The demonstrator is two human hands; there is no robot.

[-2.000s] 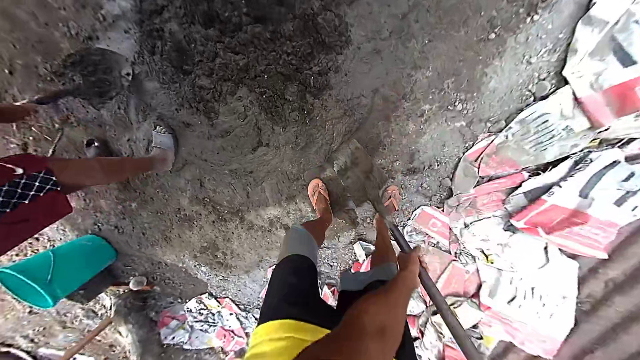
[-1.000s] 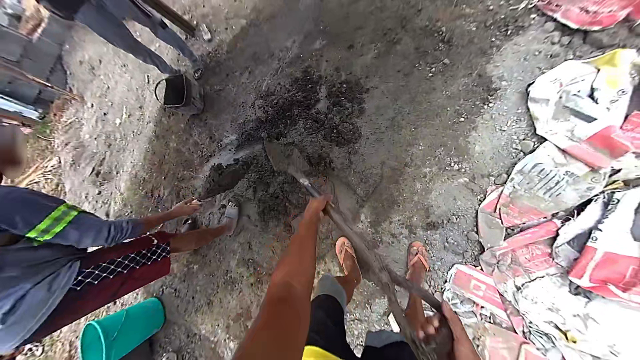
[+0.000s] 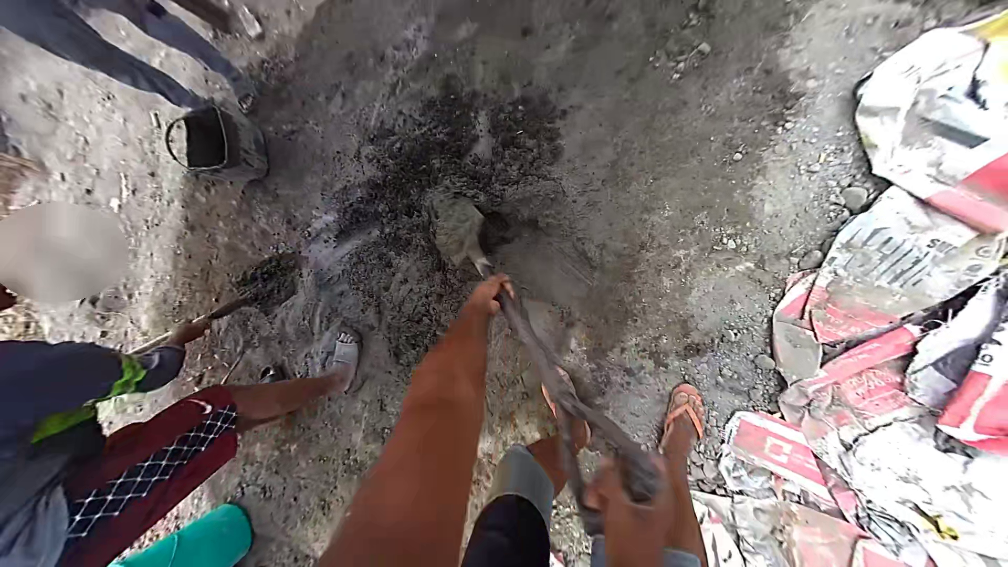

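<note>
My left hand (image 3: 493,294) is closed around the lower shaft of a shovel (image 3: 543,354), close above its blade. My right hand (image 3: 630,500), somewhat blurred, grips the handle end, near my legs. The metal shovel blade (image 3: 458,228) rests at a pile of dark, damp mortar or sand mix (image 3: 417,173) on the ground. Its tip lies against the dark material, and how deep it sits cannot be told.
At the left a co-worker holds another shovel (image 3: 272,279) at the pile's edge. A bucket (image 3: 228,146) stands upper left beside another person's legs. A teal container (image 3: 209,539) lies lower left. Crumpled cement bags (image 3: 890,252) cover the right side. My sandalled feet (image 3: 683,413) stand near the pile.
My left hand, off the shovel two seconds ago as far as visible, has been on its shaft since one second ago. The blade has moved from near my feet to the dark pile.
</note>
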